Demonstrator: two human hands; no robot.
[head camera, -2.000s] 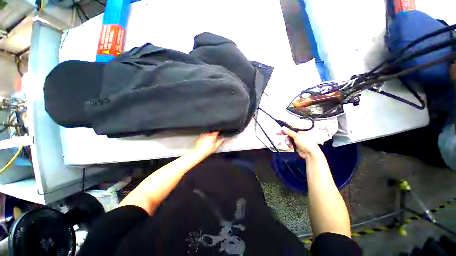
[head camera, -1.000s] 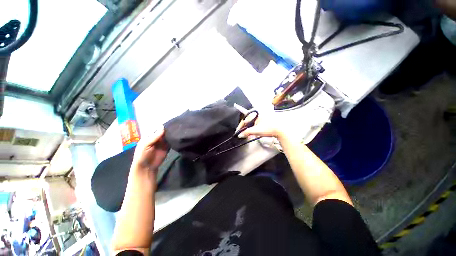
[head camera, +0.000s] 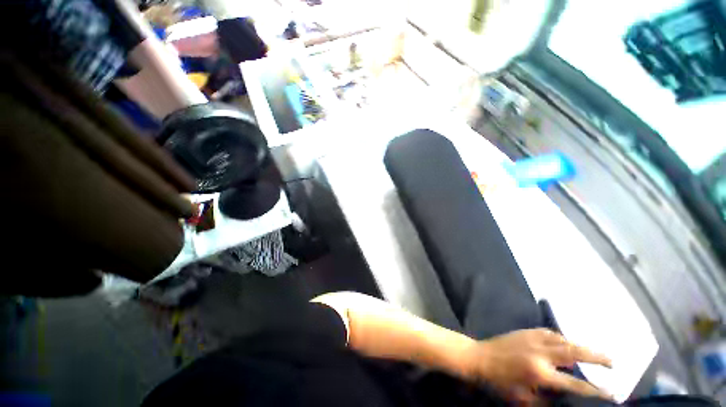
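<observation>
The long black pressing board (head camera: 466, 222) lies on the white table (head camera: 382, 238), its rounded end towards the top of the picture. No jacket shows on the board's far part. My left hand (head camera: 537, 367) is over the near end of the board at the lower right, blurred, with its fingers apart. Nothing clearly shows in its grasp. A narrow dark piece (head camera: 551, 318) stands out beside the hand; I cannot tell what it is. My right hand is out of the picture. A dark shape shows at the bottom right edge, too cut off to name.
Brown garments (head camera: 87, 183) hang close on the left, with a checked garment (head camera: 91, 44) above them. A black fan (head camera: 215, 151) stands between them and the table. The blue upright (head camera: 541, 168) stands behind the board, near the window.
The view has swung left, bringing in the garments and fan. The iron, dark cloth and scissors-like tool have left view, and so has my right hand. My left hand now shows over the board's near end.
</observation>
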